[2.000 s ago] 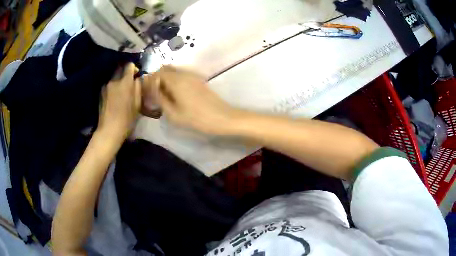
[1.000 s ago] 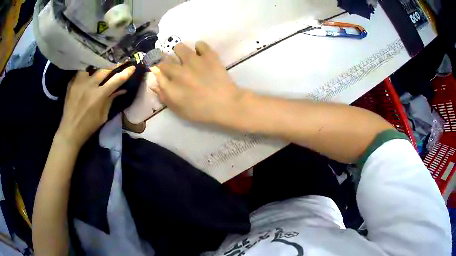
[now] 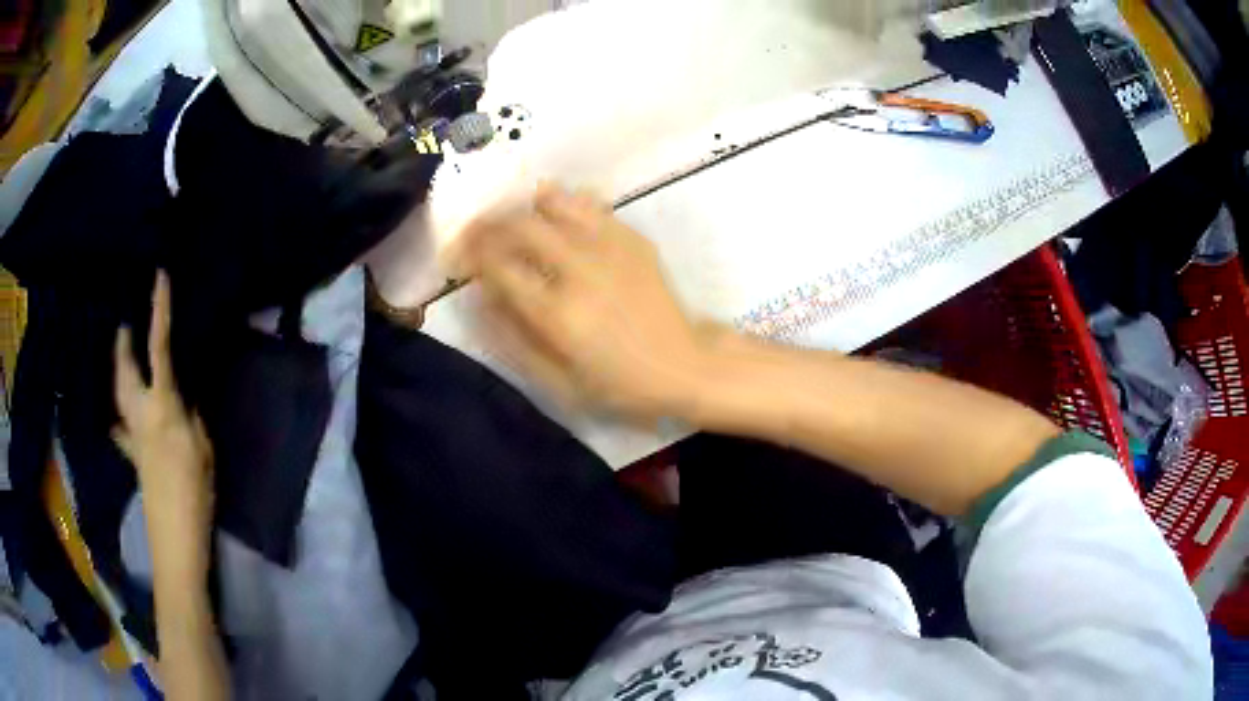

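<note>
A large dark garment (image 3: 452,479) with light blue-grey inside areas lies over the left side of the table and down toward the lap. Its narrow dark end reaches the needle area of the sewing machine (image 3: 295,62). A knurled metal knob (image 3: 471,130) sits beside the foot. My left hand (image 3: 162,411) lies on the garment at the left with its fingers spread. My right hand (image 3: 582,301) is over the table, right of the garment, blurred; its fingers are bent and nothing shows in them.
Thread snips (image 3: 931,118) with orange and blue handles and a dark scrap (image 3: 975,55) lie at the back right. A dark strip (image 3: 1089,103) and black packet lie at the right edge. Red baskets (image 3: 1096,356) stand below right.
My left hand has left the needle area and moved down and left onto the garment. My right hand has drawn back from the foot toward the table's front edge.
</note>
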